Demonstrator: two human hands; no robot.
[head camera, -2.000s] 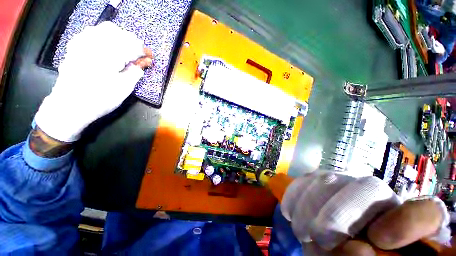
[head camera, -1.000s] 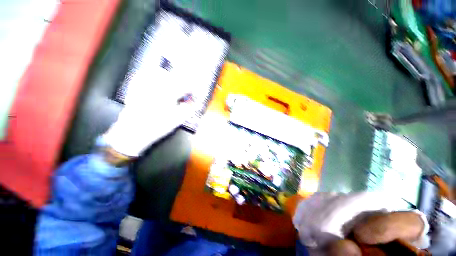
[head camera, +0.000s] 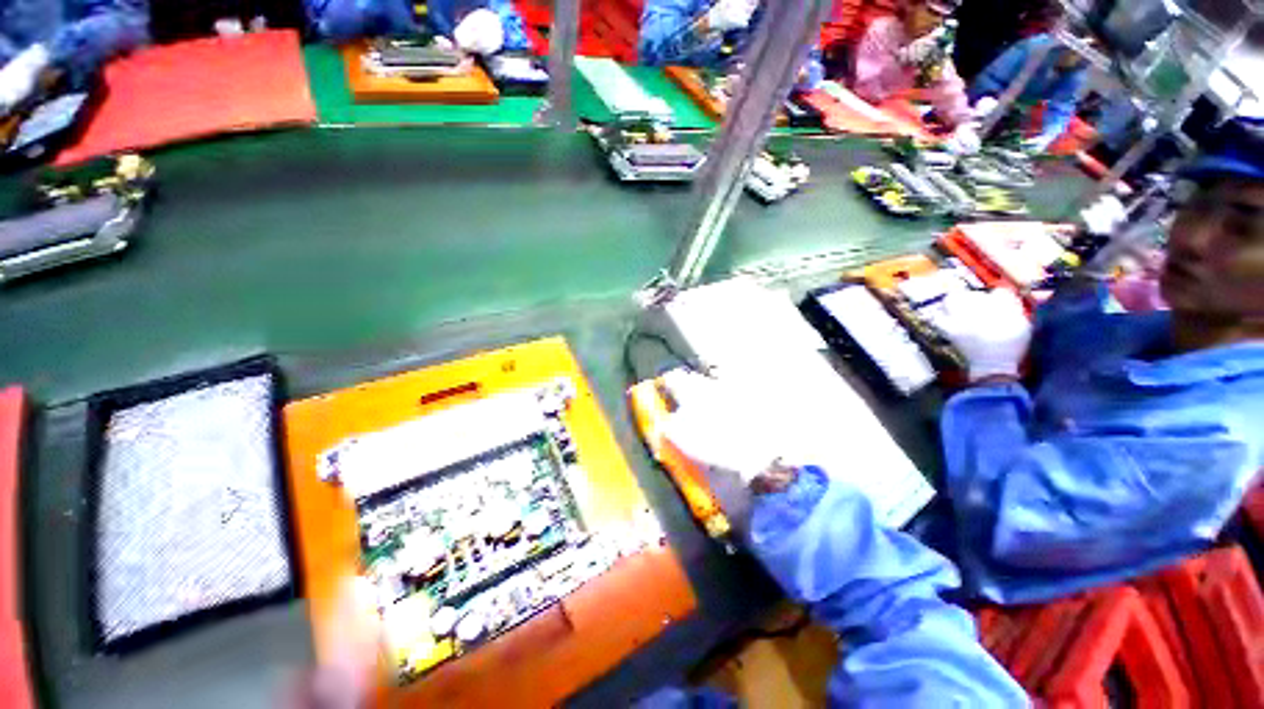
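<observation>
The green circuit board lies in the orange fixture, with a long pale bar along its far edge. My right hand, in a white glove, is on the orange electric screwdriver beside the fixture's right edge, its fingers around the upper part. My left hand is a blurred, pale patch at the fixture's near left corner; its fingers cannot be made out. The black screw tray, filled with silvery screws, lies left of the fixture.
Pale sheets lie right of the screwdriver. A metal post stands behind them. A person in blue works at the right, near red foam trays. Red material is at the left edge. Boards and other workers are across the bench.
The view has swung up and right. The right hand and screwdriver have moved from the board's near edge to beside the fixture. The left hand has left the screw tray and come nearer.
</observation>
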